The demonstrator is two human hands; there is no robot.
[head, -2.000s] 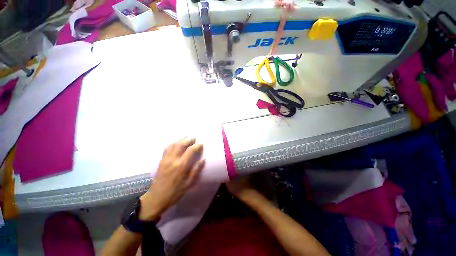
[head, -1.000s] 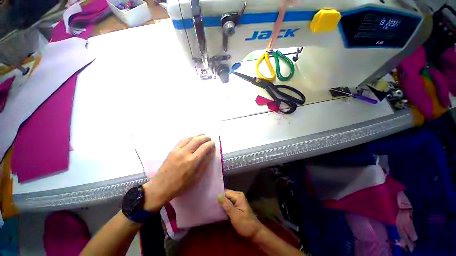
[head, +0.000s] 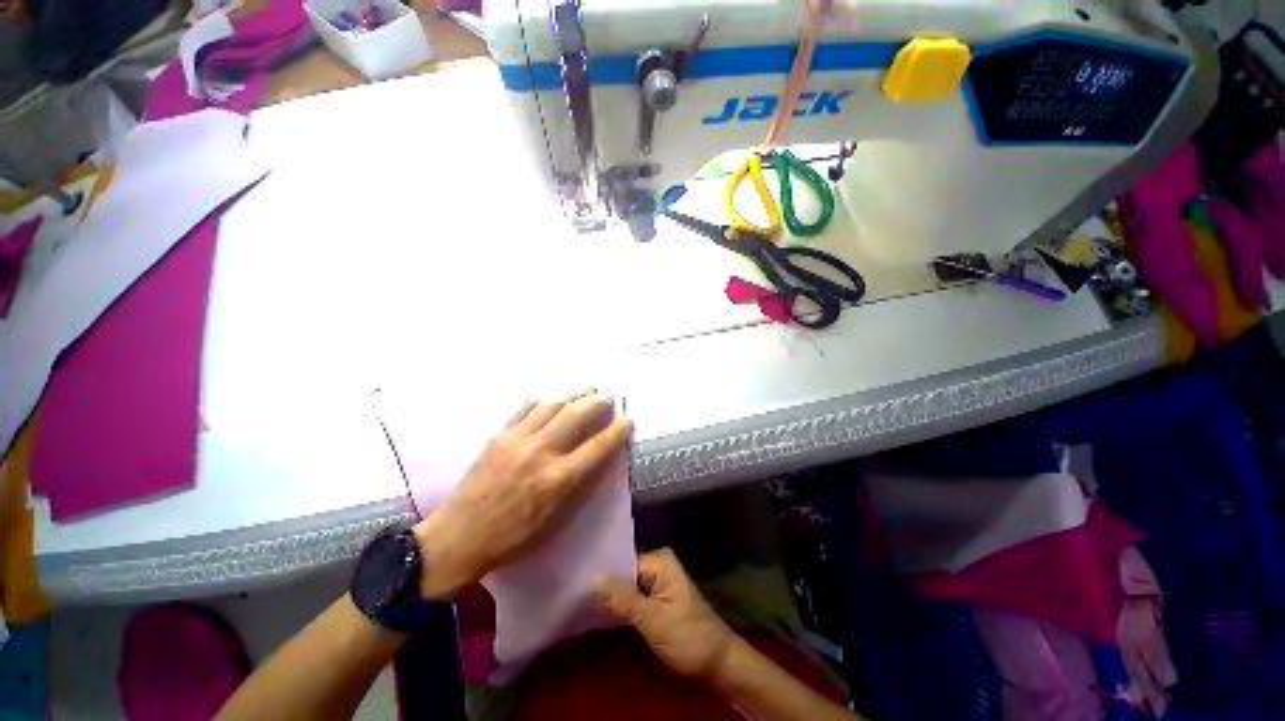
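Observation:
A pale lilac fabric piece (head: 571, 592) with a thin magenta edge lies over the table's front edge and hangs down toward my lap. My left hand (head: 529, 479), with a dark watch on the wrist, lies flat on top of it, fingertips near its right edge. My right hand (head: 665, 609) pinches the right edge of the hanging part, below the table edge. A bit of magenta shows under the left side of the hanging part. The fabric's far end almost vanishes in the glare on the white table.
The sewing machine (head: 874, 155) stands behind. Black shears (head: 789, 275) and magenta scraps (head: 757, 299) lie right of its needle. Magenta panels (head: 134, 380) lie at left under pale ones. A white box (head: 369, 40) stands at the far edge. A blue crate (head: 1198, 521) holds pieces at lower right.
My right hand has come out from under the table edge onto the fabric's right edge. My left hand has shifted slightly right. The magenta strip at the right edge is narrower.

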